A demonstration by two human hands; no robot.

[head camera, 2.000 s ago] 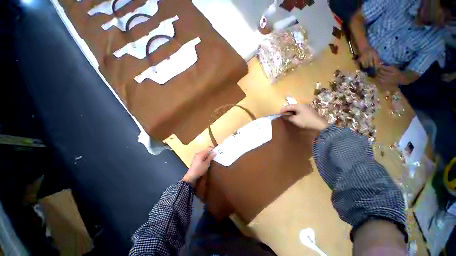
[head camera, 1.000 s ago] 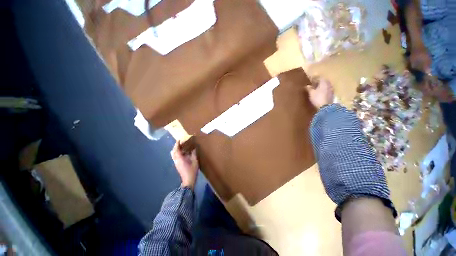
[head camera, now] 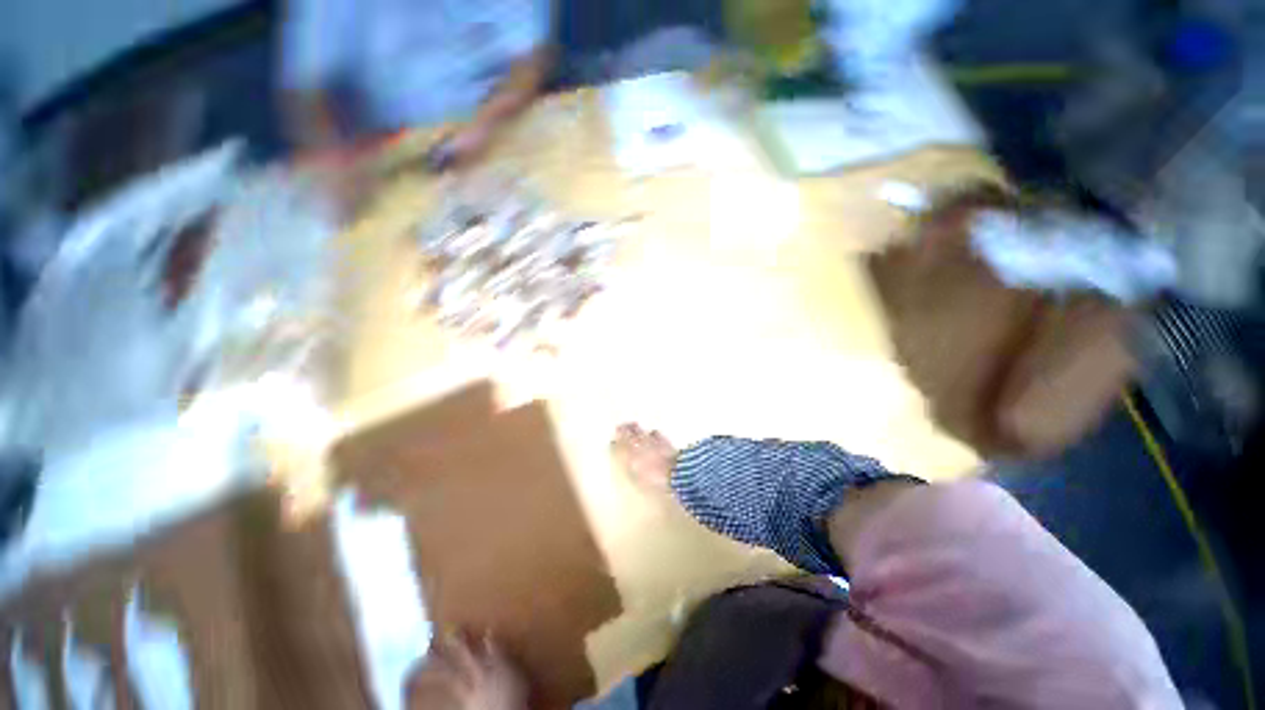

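Observation:
The picture is blurred. A brown bag panel (head camera: 506,534) lies on the tan board in front of me, with a white reinforcement patch (head camera: 382,590) along its left part. My left hand (head camera: 469,676) is at the bottom edge, cut off, over the panel near the patch; its grip cannot be made out. My right hand (head camera: 645,455) is over the board just right of the panel, apart from it, and looks empty with fingers apart. More brown panels (head camera: 208,569) with white patches lie overlapping at the lower left.
A heap of small glittering parts (head camera: 520,264) lies beyond the panel, with a seated person's arm (head camera: 500,104) behind it. Clear plastic bags (head camera: 264,333) lie at the left. A brown pile (head camera: 957,326) with white patches is at the table's right end.
The view has swung to the right, bringing the table's right end and brown pile into sight. My right hand has left the panel's edge. The panel lies beside the overlapping row.

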